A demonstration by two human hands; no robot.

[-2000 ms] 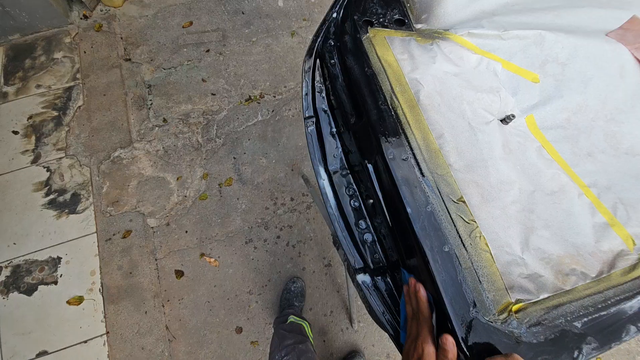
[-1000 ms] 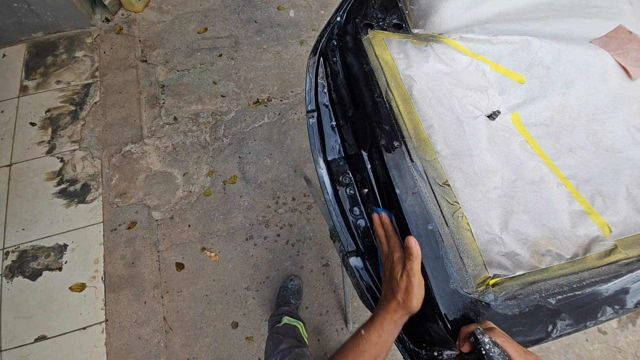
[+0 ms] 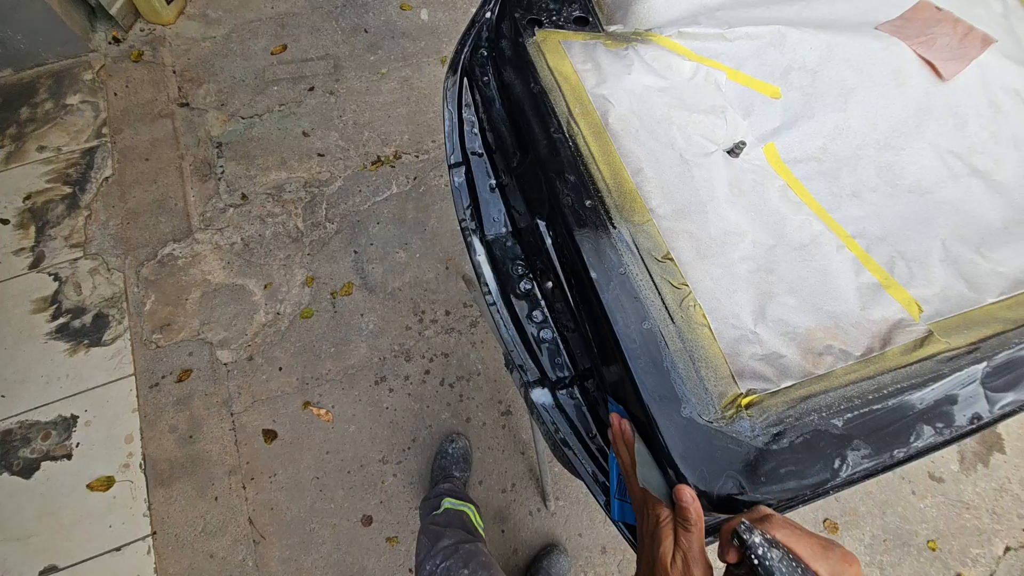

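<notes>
A black car body panel, wet and whitish in patches, has its middle covered with white masking sheet and yellow tape edges. At its lower left corner my left hand holds what looks like a folded abrasive sheet, blue with a grey face, against the recessed edge channel. My fingers lie along the channel and hide part of the sheet. Beside it, below the panel's lower edge, my right hand is closed around a black, white-speckled object, perhaps a spray bottle head; its lower part is out of view.
A pink cloth or pad lies on the masking sheet at the upper right. A dark fitting pokes through it. A thin support leg stands under the panel, near my boot. Concrete floor with fallen leaves lies to the left.
Between one second ago and now, my left hand has moved down along the panel's edge channel with the blue sheet. Two seconds ago it was also near the lower corner.
</notes>
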